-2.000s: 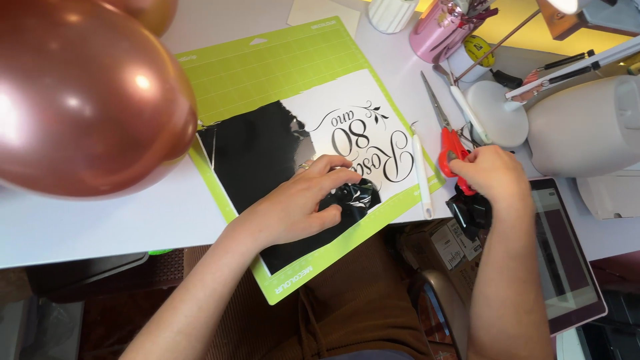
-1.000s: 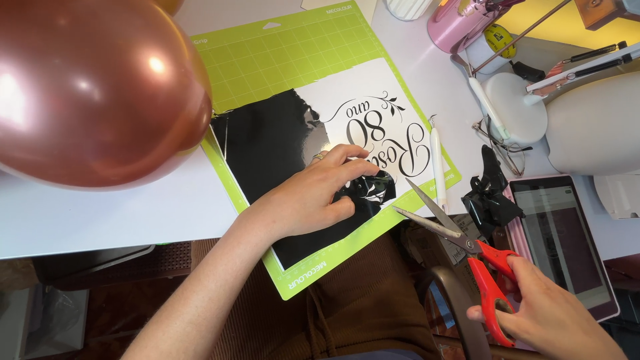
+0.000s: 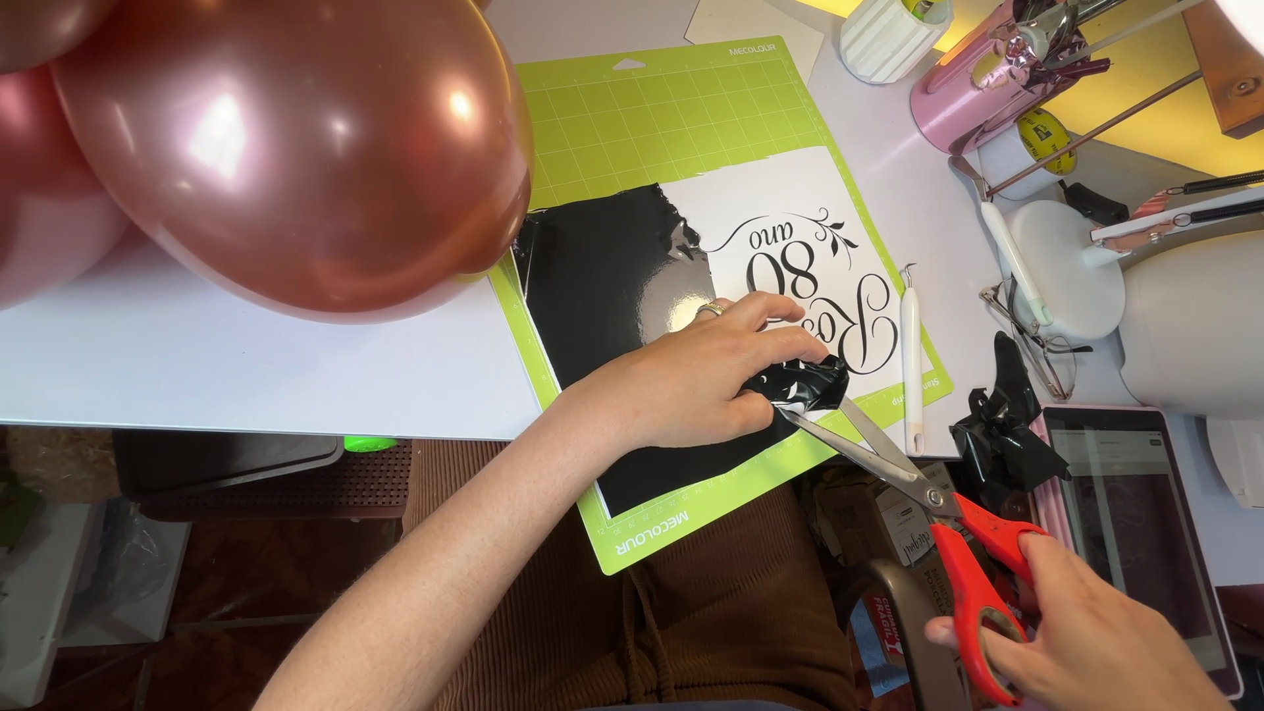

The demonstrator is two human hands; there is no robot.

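Note:
Glossy black vinyl [image 3: 602, 286] lies on a green gridded cutting mat [image 3: 652, 118], its upper right part peeled from a white backing that carries black script lettering [image 3: 790, 267]. Across the sheet rests my left hand [image 3: 691, 380], its thumb and fingers on a crumpled peeled flap of vinyl [image 3: 815, 385]. My right hand [image 3: 1076, 622] grips the red handles of scissors [image 3: 933, 494]. The blades are spread, with their tips at the lower edge of the crumpled flap. A white hooked weeding tool [image 3: 910, 365] lies along the mat's right edge.
Large rose-gold balloons [image 3: 306, 148] cover the upper left. Right of the mat are crumpled black vinyl scraps [image 3: 1002, 425], a tablet [image 3: 1136, 533], eyeglasses [image 3: 1042, 346], another white-handled tool [image 3: 1012, 257] and a round white lamp base [image 3: 1066, 267]. A pink cup [image 3: 978, 89] stands behind.
My right hand has lifted the scissors from beside the mat, spread the blades and brought them to the crumpled flap. My left hand has stayed on the vinyl.

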